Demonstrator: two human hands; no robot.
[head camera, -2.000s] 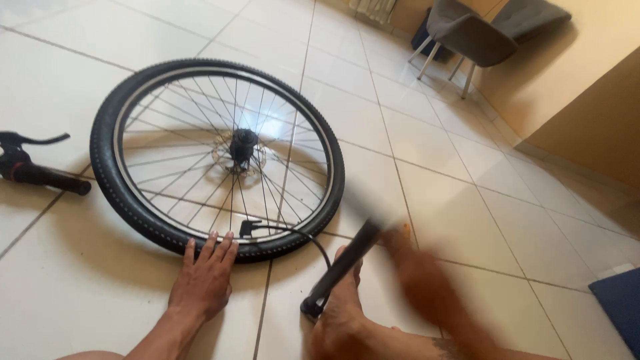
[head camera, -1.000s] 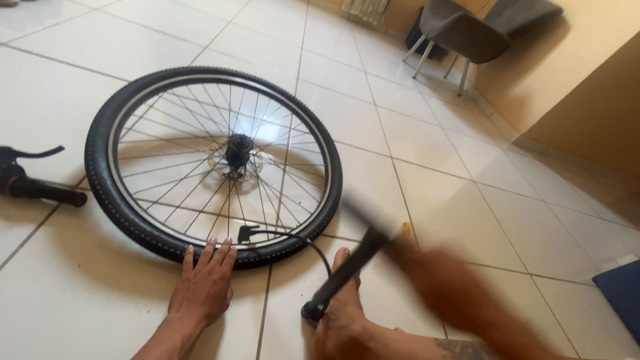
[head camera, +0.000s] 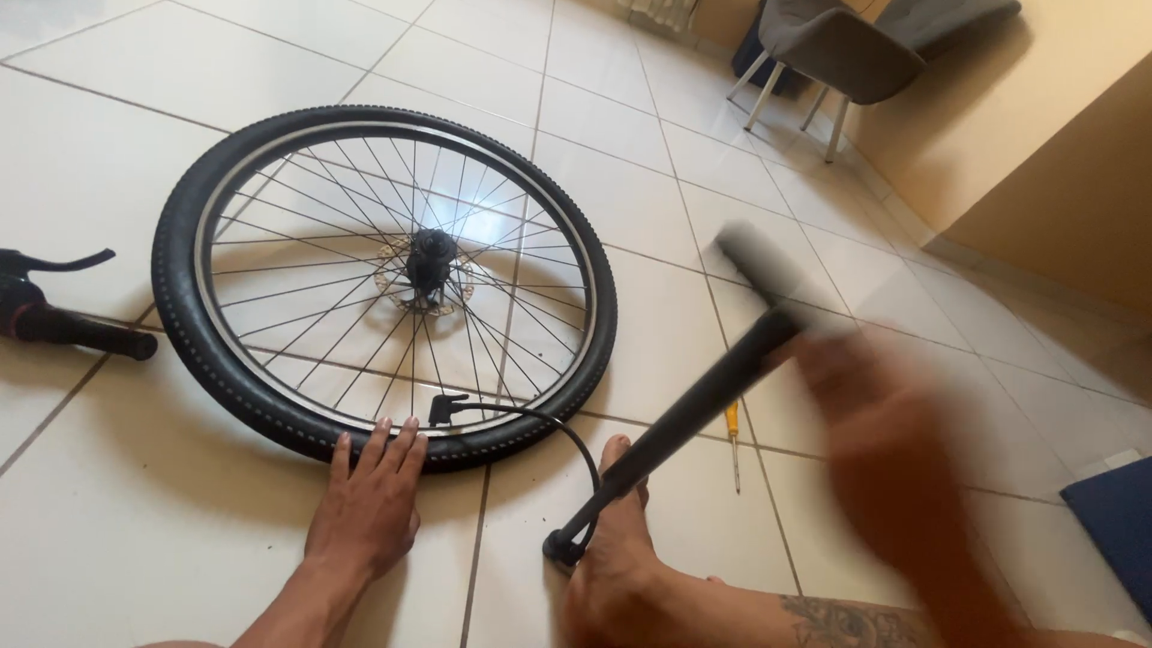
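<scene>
A bicycle wheel (head camera: 270, 432) with a black tyre, spokes and a brake disc lies on the tiled floor. My left hand (head camera: 364, 504) rests on the tyre's near edge with its fingers apart. Just beside those fingers, a black pump head (head camera: 441, 409) sits at the rim, and its hose (head camera: 571, 436) curves to the base of a black hand bicycle pump (head camera: 675, 427). The pump slants up to the right, its base by my bare foot (head camera: 621, 531). My right hand (head camera: 855, 378), blurred by motion, is closed on the pump's T-handle (head camera: 756, 261).
A yellow-handled screwdriver (head camera: 733, 427) lies on the floor right of the pump. At the left edge is a handlebar grip (head camera: 85, 333) with a brake lever. A grey chair (head camera: 837, 54) stands at the wall, and a dark blue object (head camera: 1116, 522) lies at the right edge.
</scene>
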